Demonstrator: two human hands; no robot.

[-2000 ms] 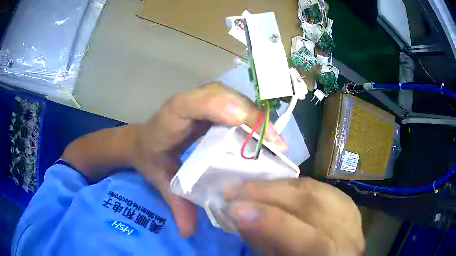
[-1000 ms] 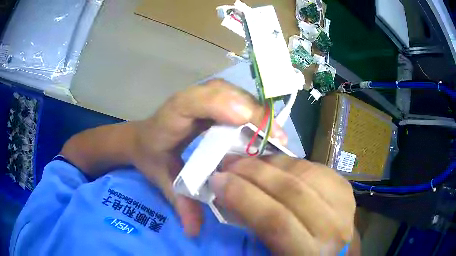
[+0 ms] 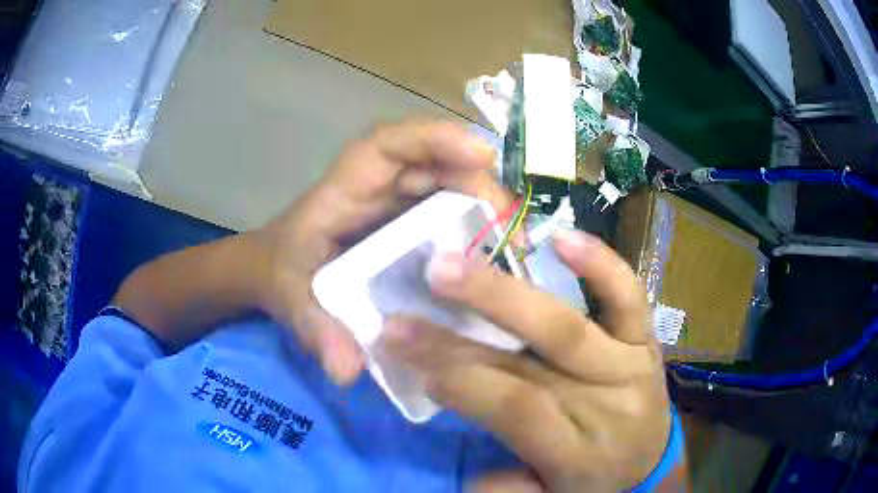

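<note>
The white plastic housing [image 3: 342, 265] is tilted, with its open inside facing up toward me. My left hand [image 3: 337, 226] holds it by its left and far sides. My right hand [image 3: 568, 385] is on it, with fingers spread and two fingertips inside; its thumb is hidden. Red, yellow-green and black lead wires [image 3: 510, 226] run from the housing to a hanging circuit board [image 3: 515, 135], mostly hidden by a flat white piece [image 3: 550, 116]. A white cord [image 3: 551, 229] shows beside the wires. The hands are slightly blurred.
Several waiting unit assemblies [image 3: 624, 159] stand at the far right on a cardboard sheet [image 3: 404, 43]. Bagged sheet stock [image 3: 87, 77] lies far left. A wrapped carton [image 3: 708, 279] and a blue hose [image 3: 761, 176] are at the right. Small pale parts [image 3: 48, 265] are at the left.
The housing has turned so its inside faces me more. The board and flat white piece have swung right and downward. My right fingers have spread, with one tip moving up near the wires.
</note>
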